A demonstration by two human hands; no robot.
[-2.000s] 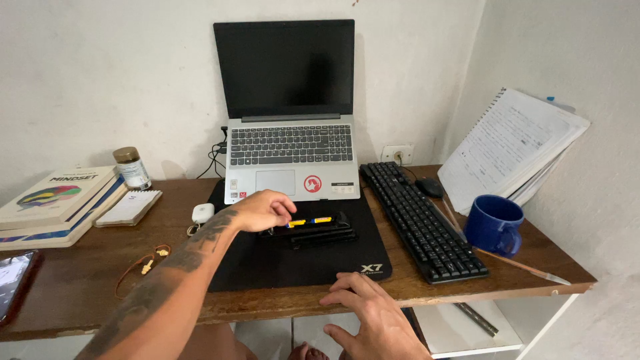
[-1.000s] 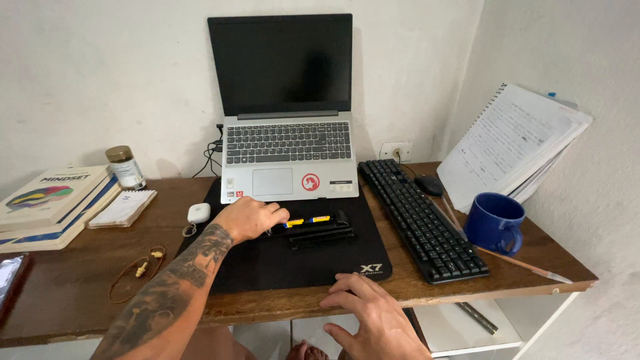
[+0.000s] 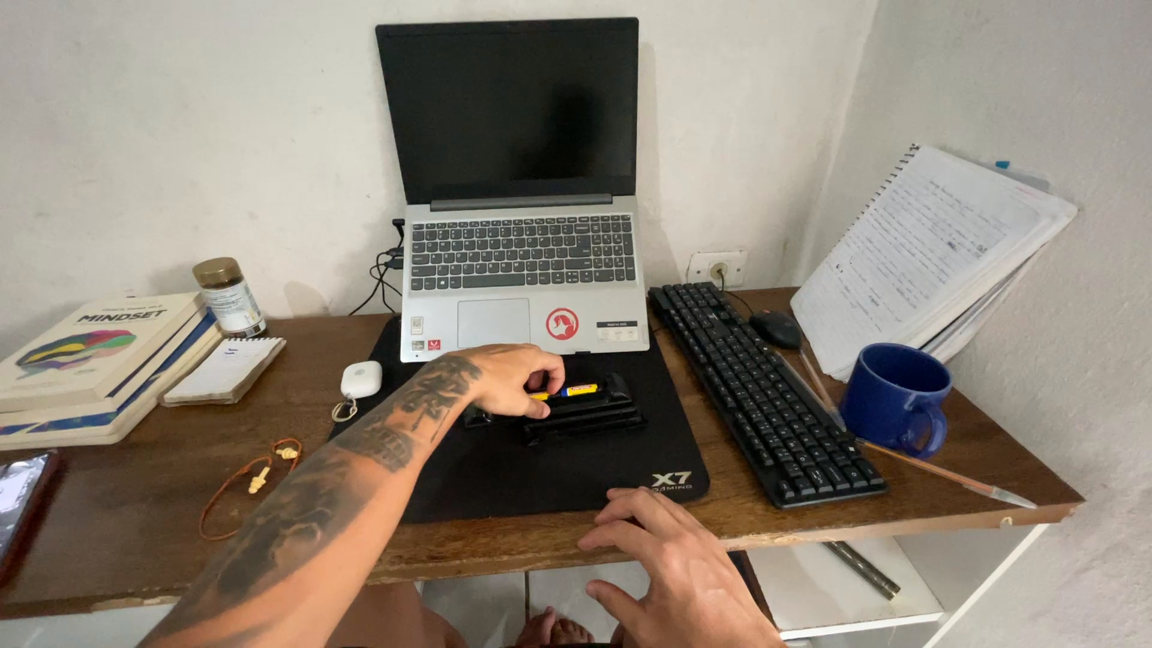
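My left hand [image 3: 515, 380] reaches over the black mouse pad [image 3: 576, 477], its fingertips at a yellow and blue battery-like cylinder [image 3: 580, 391] lying in a black plastic device [image 3: 585, 414]. Whether the fingers grip anything there cannot be made out. The device lies on the pad just in front of an upright-screened silver laptop [image 3: 522, 270]. Near the table's front edge, my right hand [image 3: 670, 562] hangs with its fingers apart and nothing in it, close to the pad's lower right corner.
Right of the pad are a black keyboard [image 3: 765, 396], mouse [image 3: 775, 329], blue mug [image 3: 895, 396], pen [image 3: 954, 474] and leaning spiral notebook [image 3: 936, 252]. To the left are books [image 3: 99, 360], a jar [image 3: 229, 297], small notepad [image 3: 225, 369], white earbud case [image 3: 361, 379], corded earplugs [image 3: 259, 479] and a phone [image 3: 25, 504].
My left hand has shifted from the near left part of the black device in the last second only slightly. My right hand has stayed by the table's edge.
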